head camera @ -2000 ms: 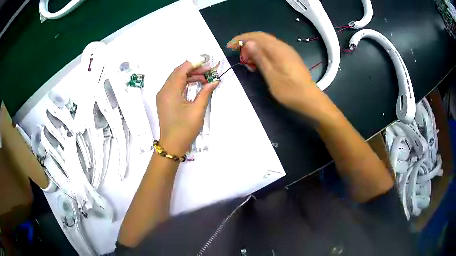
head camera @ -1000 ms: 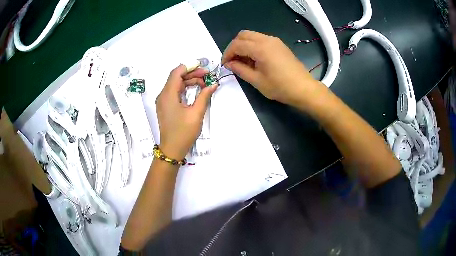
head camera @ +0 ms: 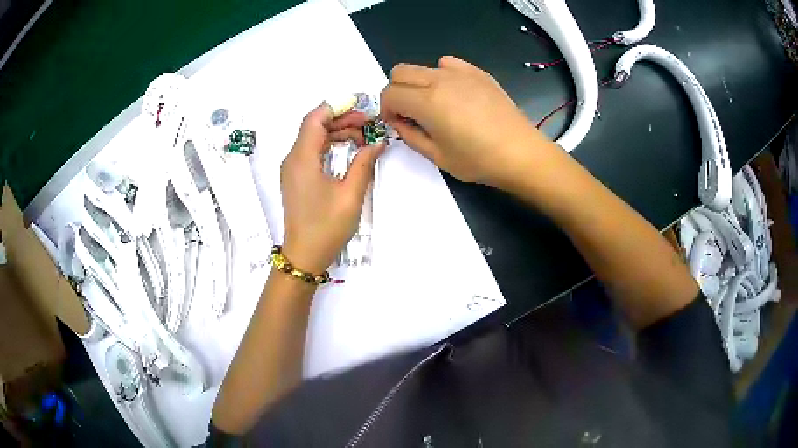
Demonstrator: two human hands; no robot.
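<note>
My left hand holds a small green circuit board between thumb and fingers above the white paper. My right hand is at the board's right edge with its fingertips pinched together; a short stretch of thin lead wire shows between the hands. What the right fingertips pinch is too small to tell. A white open half shell lies on the paper, partly hidden behind my left hand. Another shell with a green board lies to its left.
A pile of white shells lies at left on the paper. White curved arms with red and black wires lie on the dark bench at right. A carton of white arms is at lower right; a brown carton flap is at far left.
My right hand has moved left and down to the board, which my left hand still holds. A white curved piece on the green surface at upper left has left the view.
</note>
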